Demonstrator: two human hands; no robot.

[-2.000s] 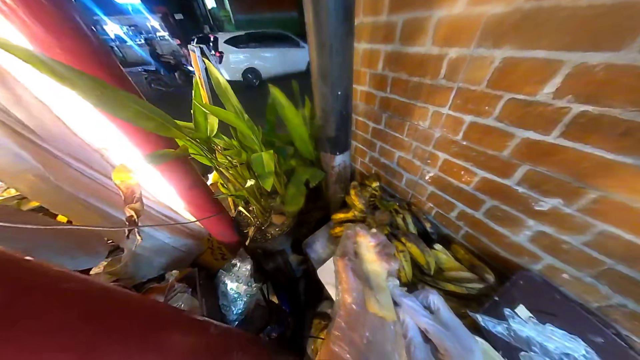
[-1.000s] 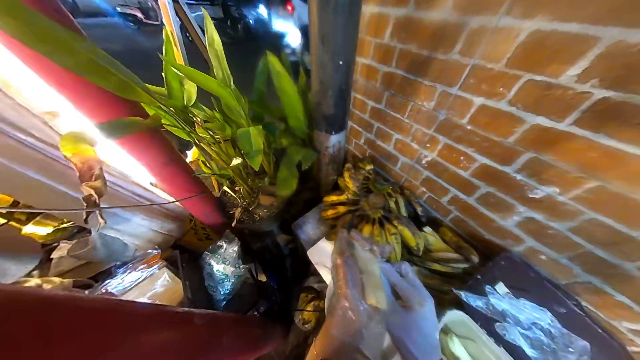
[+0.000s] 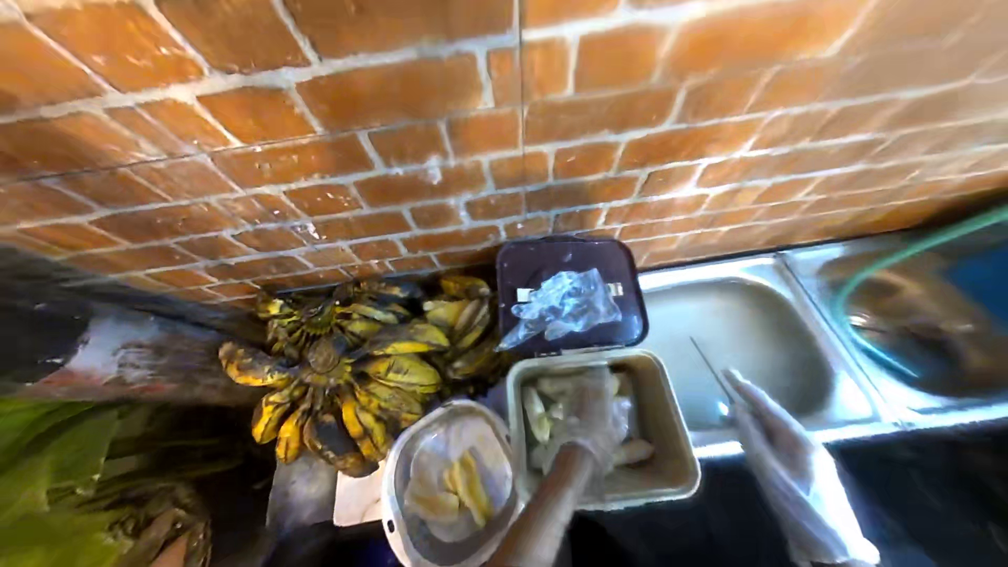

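My left hand [image 3: 592, 429], in a clear plastic glove, reaches down into a rectangular plastic container [image 3: 679, 441] that holds several peeled bananas [image 3: 538, 413]. Its fingers are blurred, so I cannot tell whether they grip one. Over the sink's front edge, my gloved right hand [image 3: 776, 449] holds a thin knife [image 3: 710, 368], its blade pointing up and left. A round-cornered plastic tub [image 3: 399, 524] with peeled banana pieces [image 3: 470, 487] stands just left of the container. Left of both lie bunches of unpeeled yellow and blackened bananas [image 3: 394, 374].
A dark lid [image 3: 568, 250] bearing a crumpled clear plastic bag [image 3: 567, 303] lies behind the container. Right of it is a steel sink [image 3: 748, 339] with a green hose [image 3: 882, 268] at its far side. A brick wall [image 3: 425, 150] rises behind; green leaves [image 3: 63, 472] are at lower left.
The view has swung far to the right, from the plant and pole to the sink. My hands, close together in front of the bananas before, are now apart, the left one inside the container.
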